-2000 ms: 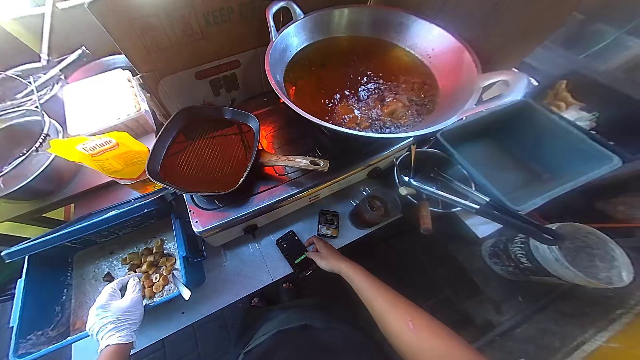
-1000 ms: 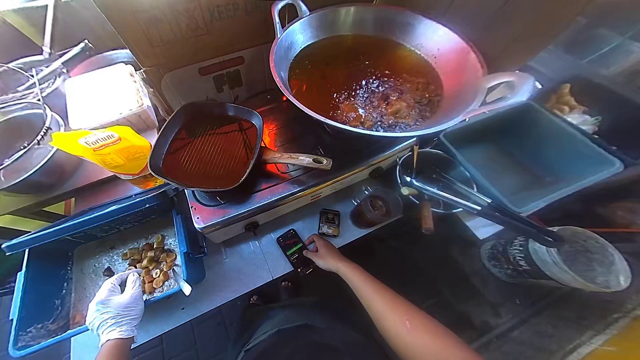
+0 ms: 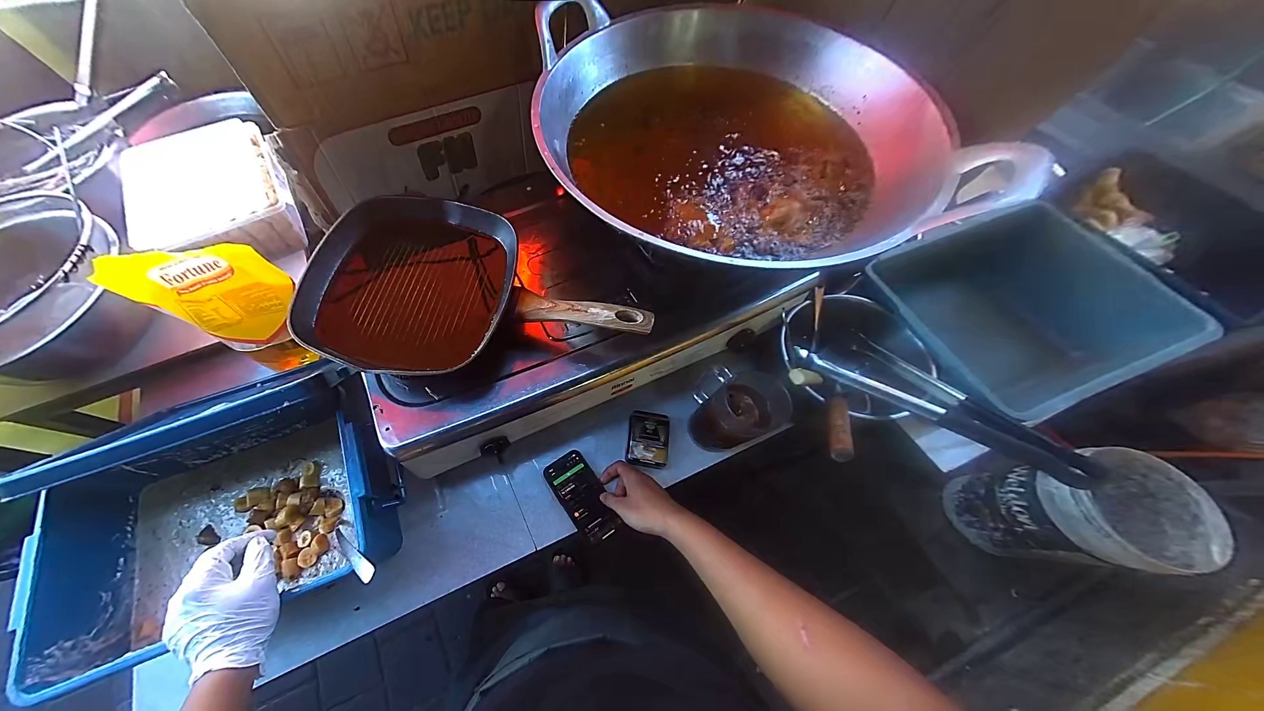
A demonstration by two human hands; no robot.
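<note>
My left hand (image 3: 225, 604), in a white disposable glove, reaches into a blue plastic bin (image 3: 84, 583) at lower left. Its fingertips are at the edge of a pile of brown food pieces (image 3: 301, 513) on a floury surface; whether they pinch a piece cannot be told. A white-handled utensil (image 3: 355, 555) leans by the pile. My bare right hand (image 3: 637, 497) is at the right edge of a smartphone (image 3: 581, 496) with a lit screen, its fingers curled at the phone's side. The phone lies at the counter's front edge. A small dark packet (image 3: 648, 439) lies just behind it.
A square grill pan (image 3: 405, 286) of reddish-brown oil and a large wok (image 3: 889, 118) of bubbling oil stand on the gas stove (image 3: 592, 380). Rightward are a glass mug (image 3: 741, 410), tongs (image 3: 948, 410) over a pot, a grey tub (image 3: 1047, 306) and a bucket (image 3: 1086, 509). A yellow oil pouch (image 3: 212, 291) stands left.
The fingers of my left hand have shifted slightly at the food pile. My right hand remains by the phone, whose screen shows a different display from two seconds ago.
</note>
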